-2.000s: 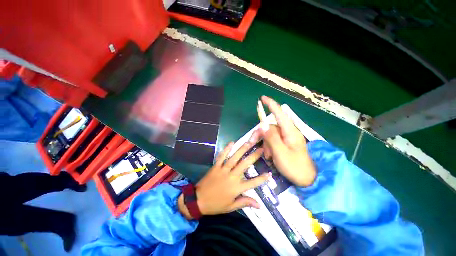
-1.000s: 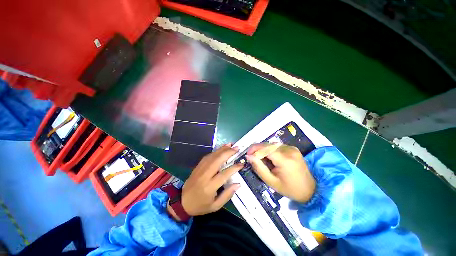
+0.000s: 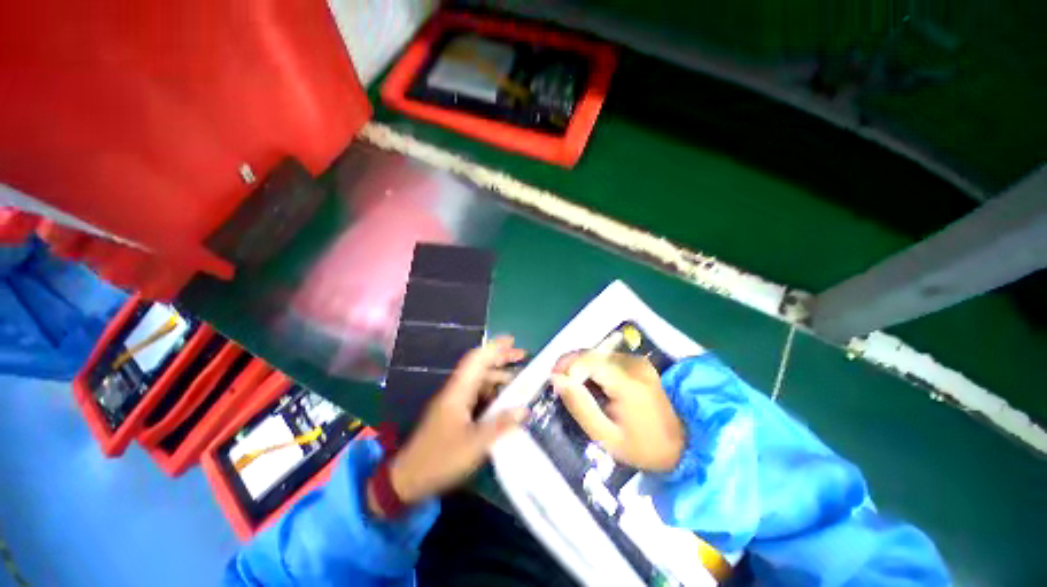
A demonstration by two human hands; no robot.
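Note:
An open tablet (image 3: 560, 440) lies in a white tray (image 3: 530, 487) in front of me, running from upper middle to the bottom edge. My right hand (image 3: 626, 407) is over the tablet's upper part, fingers curled around a slim pale tool (image 3: 610, 344). My left hand (image 3: 450, 430) is at the tray's left edge, blurred, fingers bent; whether it holds anything cannot be told. A row of black sheets (image 3: 444, 304) with thin pale gaps lies left of the tray, its lower end partly behind my left hand.
A red bin (image 3: 195, 103) and a dark block (image 3: 266, 216) stand upper left. Red trays with tablets (image 3: 281, 449) are at lower left. Another red-trayed tablet (image 3: 494, 83) lies beyond the chipped white edge (image 3: 551, 210). A grey post (image 3: 941, 275) is right. A blue sleeve (image 3: 52, 304) shows far left.
My left hand has drawn back slightly from the tablet and its fingers have lifted. My right hand stays over the tablet's upper part. The view has shifted, showing more of the far red-trayed tablet.

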